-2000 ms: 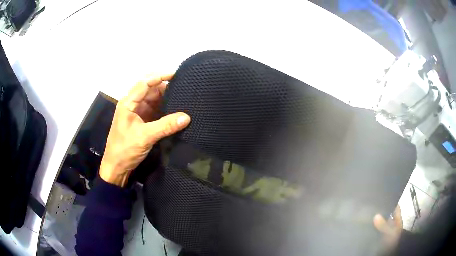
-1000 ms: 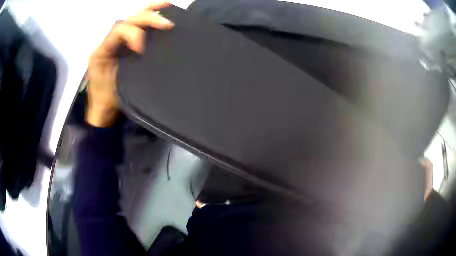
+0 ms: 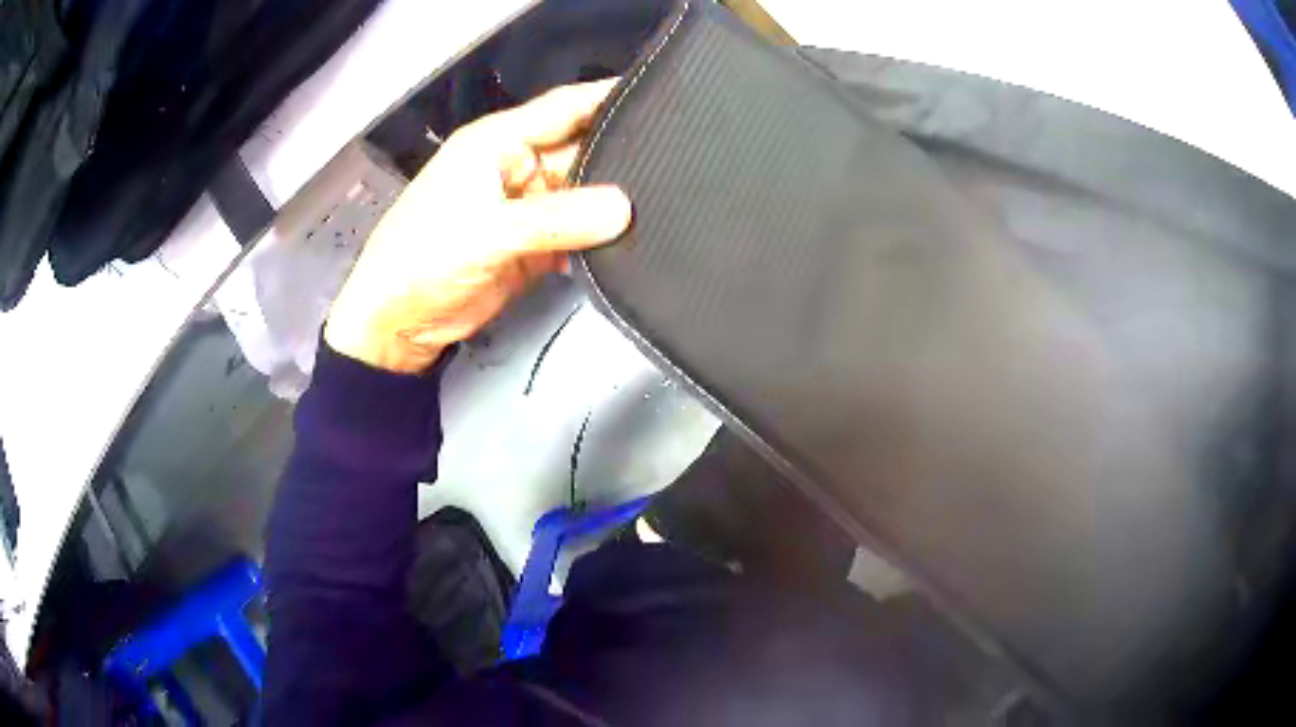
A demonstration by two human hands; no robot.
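A large ribbed black panel [image 3: 796,242] with a thin pale rim fills the middle and right of the view, blurred towards the right. My left hand [image 3: 483,213] pinches its left edge, thumb on the ribbed face and fingers behind. Smooth black fabric [image 3: 1052,142] lies behind the panel at the upper right. My right hand is not in view; the panel and a dark blur fill the right side.
The white table [image 3: 938,36] shows at the top. Black bag parts [image 3: 157,100] lie at the upper left. Blue metal frame parts [image 3: 192,625] show at the lower left, with another blue piece [image 3: 537,575] below the panel. Dark threads lie on a pale surface below my left hand.
The mesh face with the camouflage band has turned out of view, and the ribbed face now shows. My left hand still holds the edge, farther right than before. My right fingertips have left the view.
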